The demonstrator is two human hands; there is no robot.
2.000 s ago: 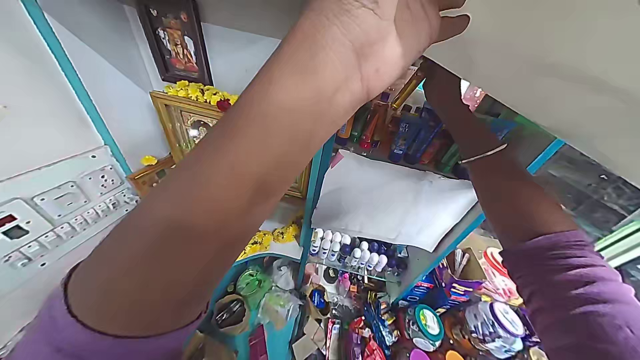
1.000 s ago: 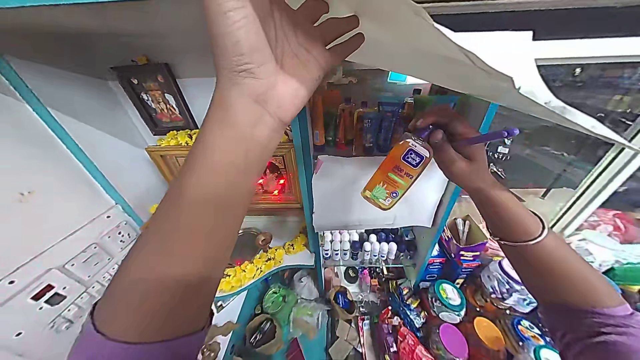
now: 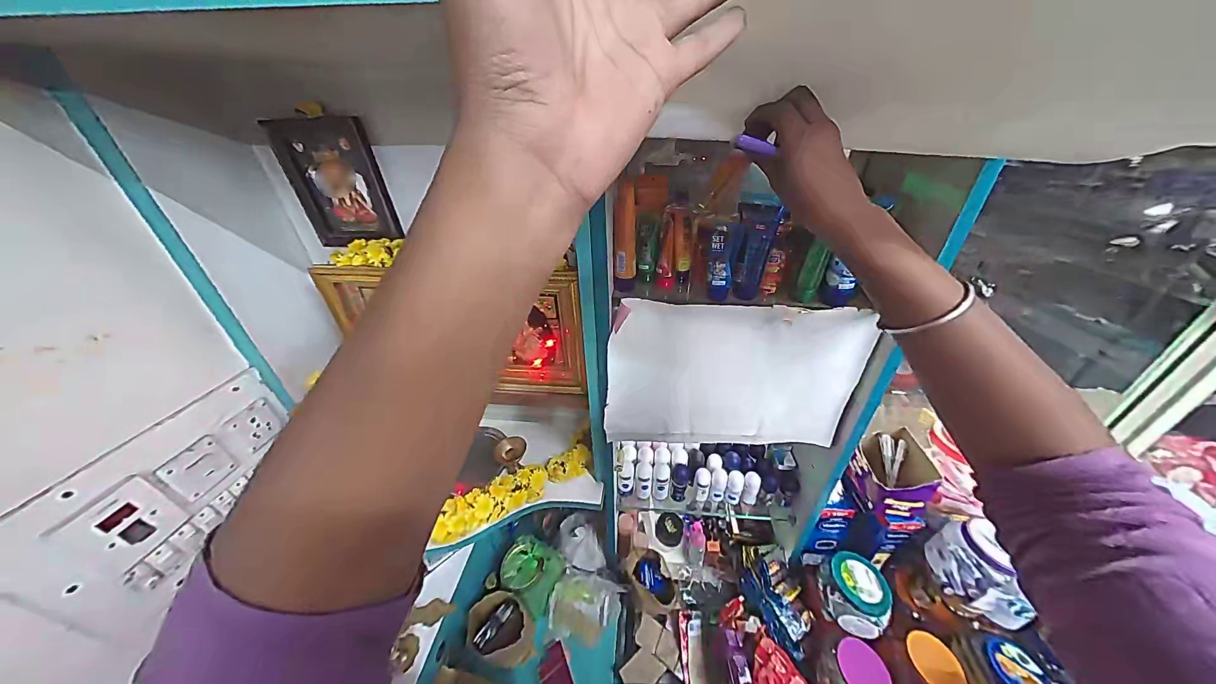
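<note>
My left hand (image 3: 579, 85) is raised at the top, palm showing and fingers partly cut off by the frame edge, against a pale hanging sheet (image 3: 912, 76); whether it touches the sheet is unclear. My right hand (image 3: 803, 152), with a bangle on the wrist, grips a purple pen-like stick (image 3: 756, 145) in front of the upper shelf. Just below its fingers is a blurred orange bottle (image 3: 726, 182); whether the hand touches it cannot be told. Upright on that shelf are an orange bottle (image 3: 624, 233), blue tubes (image 3: 758, 249) and a green bottle (image 3: 812, 271).
A white paper sheet (image 3: 741, 372) hangs below the shelf, above rows of roll-on bottles (image 3: 662, 475). Lidded jars (image 3: 857, 591) and packets fill the lower right. Framed pictures (image 3: 332, 180), yellow flowers (image 3: 503, 503) and a switchboard (image 3: 142, 503) are at left.
One second ago my right hand held an orange Clean & Clear bottle and the purple stick in front of the white sheet; it has since moved up to the upper shelf. My left hand stays raised.
</note>
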